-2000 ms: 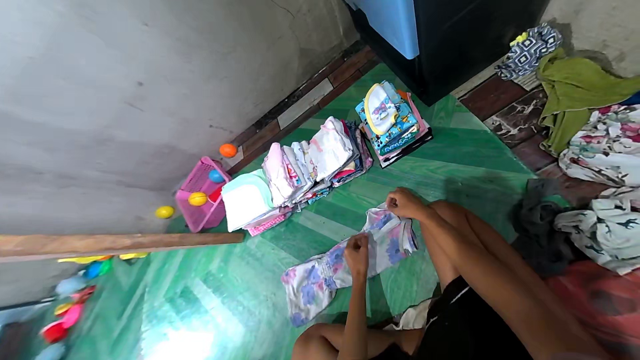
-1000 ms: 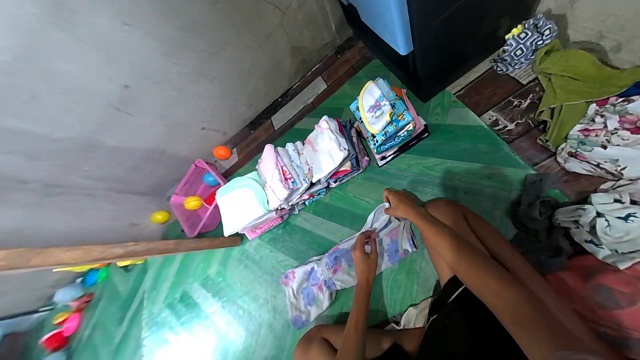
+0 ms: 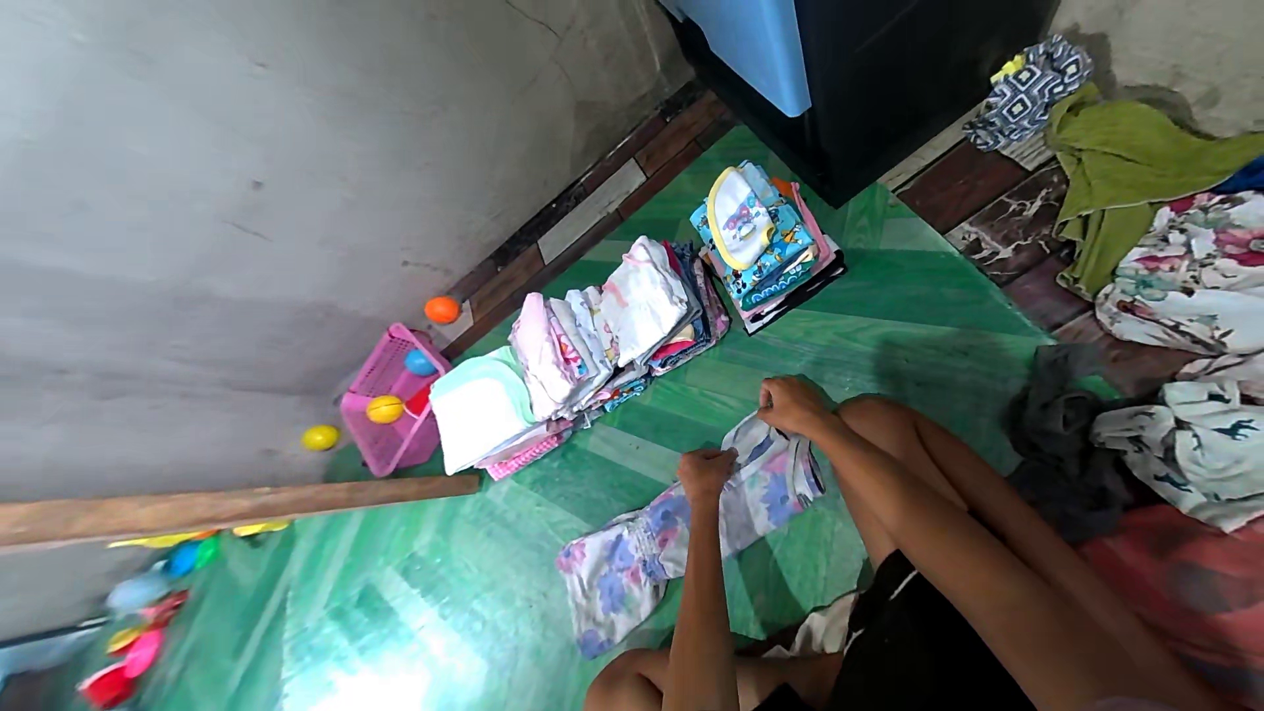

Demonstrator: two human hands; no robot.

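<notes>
A white garment with purple and blue flowers [image 3: 681, 533] lies lengthwise on the green floor in front of my knees, gathered across its middle. My left hand [image 3: 707, 472] pinches its upper edge near the centre. My right hand [image 3: 790, 405] grips the far corner of the same edge, lifting it slightly. Beyond my hands stand folded clothes: a stack with a white and mint cloth [image 3: 484, 410], piles of pink and white garments [image 3: 642, 301], and a separate stack topped by a yellow-edged bib [image 3: 741, 217].
A pink plastic basket [image 3: 380, 395] with balls stands by the wall. A wooden post [image 3: 237, 504] juts in from the left, with colourful toys [image 3: 138, 632] behind it. A black cabinet [image 3: 869, 89] stands at the top. Loose clothes, including a green cloth [image 3: 1116, 168], lie at the right.
My left hand has moved from the garment's middle toward its upper edge, and holds it nearer my right hand. My right hand keeps its hold at the corner.
</notes>
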